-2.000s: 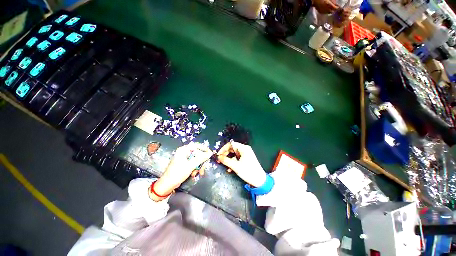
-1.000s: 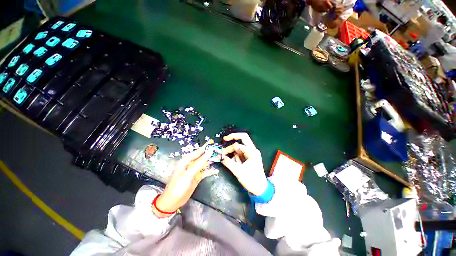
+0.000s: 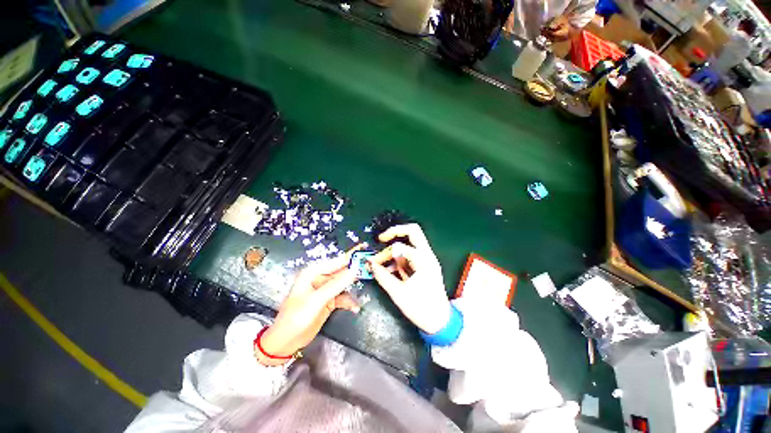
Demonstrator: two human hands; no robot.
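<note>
A teal-blue unit [image 3: 363, 265] is held between my two hands above the near edge of the mat. My left hand [image 3: 311, 303] grips its left side with the fingertips. My right hand [image 3: 412, 279] has thumb and index finger at its right side; whether a small part is between them is too small to tell. A pile of tiny white-silver pieces [image 3: 300, 216] lies beyond my left hand. A dark heap of small black parts [image 3: 389, 223] lies just beyond my right hand, partly hidden by it.
A black blister tray [image 3: 169, 127] with teal units stands at left. A beige card [image 3: 243, 213] and brown disc [image 3: 255, 257] lie beside it. Two teal units [image 3: 481, 176] [image 3: 538, 190], an orange-red framed square [image 3: 486, 282], plastic bags [image 3: 602, 306] and a white device [image 3: 664, 380] are right. Another person's hand [image 3: 555, 30] shows far off.
Two seconds ago my hands were close together with no unit clearly visible. Now the teal unit shows between them. The two loose units appear slightly farther right in view.
</note>
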